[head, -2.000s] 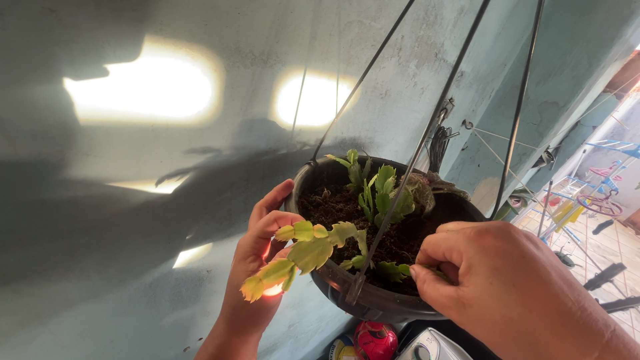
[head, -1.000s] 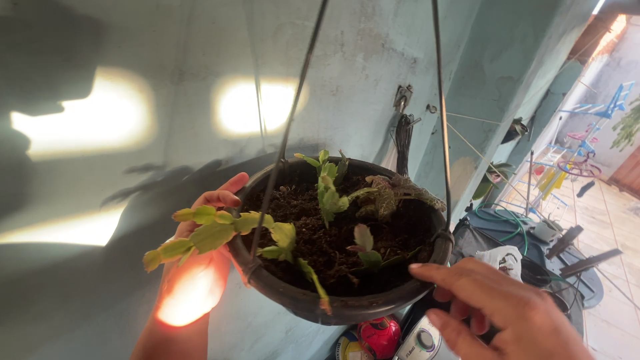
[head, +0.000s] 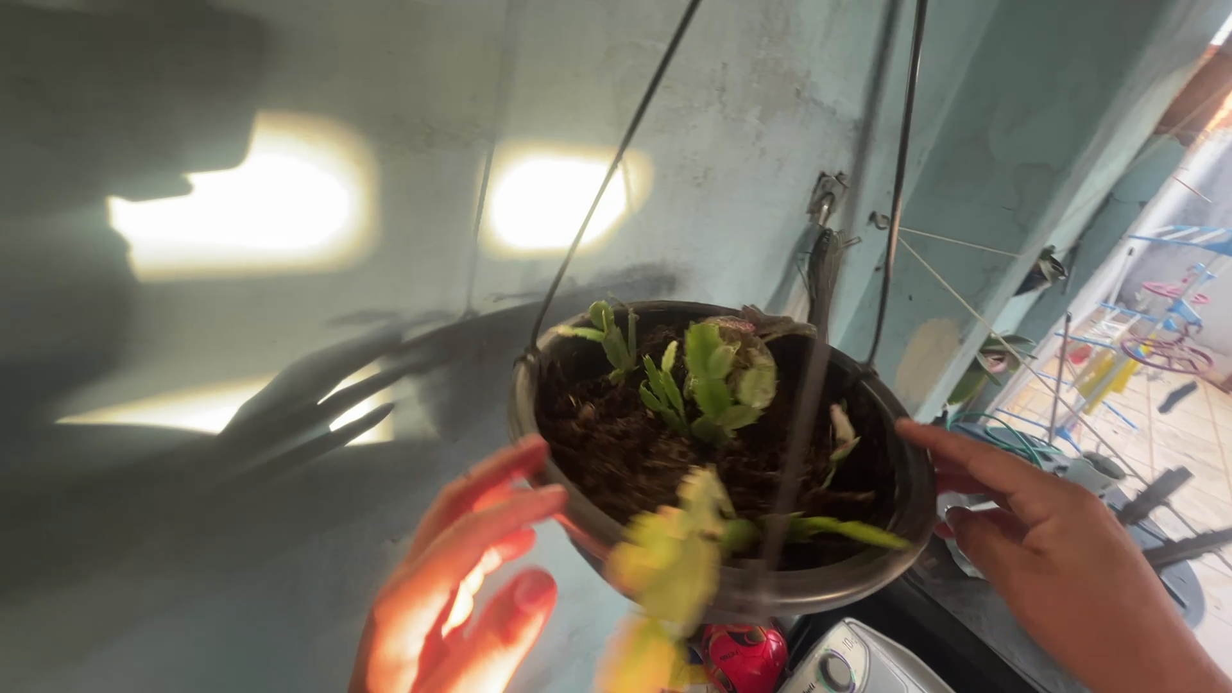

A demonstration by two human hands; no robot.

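A dark round hanging pot (head: 828,582) full of brown soil (head: 606,438) hangs on thin rods. Green flat-stemmed cactus cuttings (head: 712,385) stand in the soil, and a yellow-green segmented stem (head: 664,568), blurred, droops over the near rim. My left hand (head: 472,577), sunlit, is at the pot's left side with fingers apart; its fingertips are at or very near the wall of the pot. At the right side, my right hand (head: 1030,529) has its index fingertip against the rim, with thumb and fingers apart. Neither hand grips anything.
A pale blue-green wall (head: 433,58) stands behind the pot, with a hook holding a dark bundle (head: 823,269). Beneath are a red ball-like object (head: 743,654) and a white appliance with a knob (head: 861,664). A drying rack (head: 1174,318) stands on tiles at far right.
The pot has turned, so the yellow-green stem has swung from the left side to the near side. My right hand was at the cuttings in the earliest frame and is now at the right rim.
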